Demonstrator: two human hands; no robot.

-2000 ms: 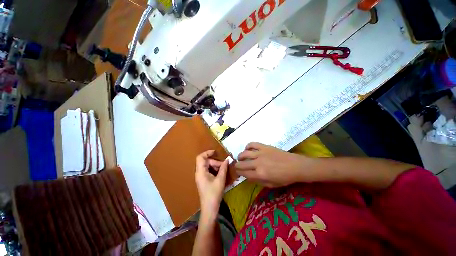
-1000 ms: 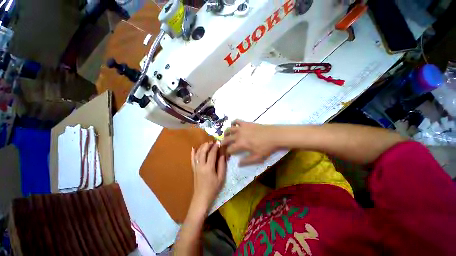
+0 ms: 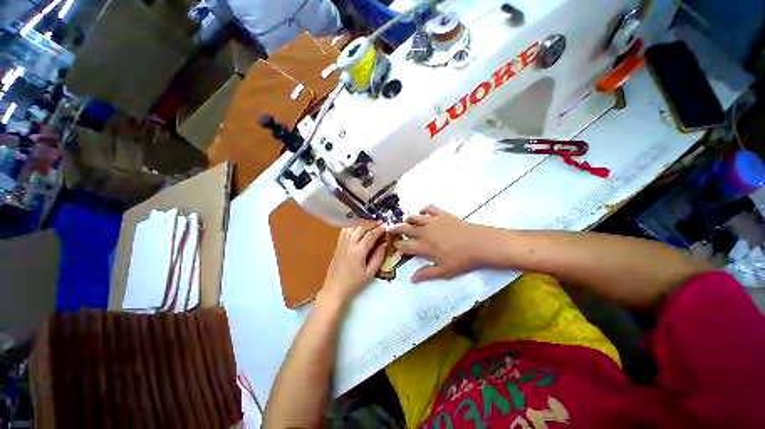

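The tan-orange leather panel (image 3: 304, 253) lies flat on the white table, its right part under the sewing machine (image 3: 436, 100) head and my hands. My left hand (image 3: 356, 258) lies on the panel's right edge, fingertips at the presser foot (image 3: 387, 209). My right hand (image 3: 438, 243) is just right of the needle, fingers spread and fingertips close to the left ones. Both hands press on the work rather than visibly grip it. The needle point and the stitched edge are hidden by the fingers and too small to tell.
Thread snips (image 3: 545, 147) with red cord lie on the machine bed. An orange-handled tool (image 3: 619, 75) and a black phone (image 3: 684, 85) are at far right. White-faced pieces (image 3: 151, 260) lie on cardboard (image 3: 214, 201) at left, above a brown panel stack (image 3: 138, 369). Large tan pieces (image 3: 268, 100) lie behind.
The panel has moved further in under the machine head, and its visible part is smaller. Both hands have moved from the panel's near corner up to the presser foot. The camera view has shifted.
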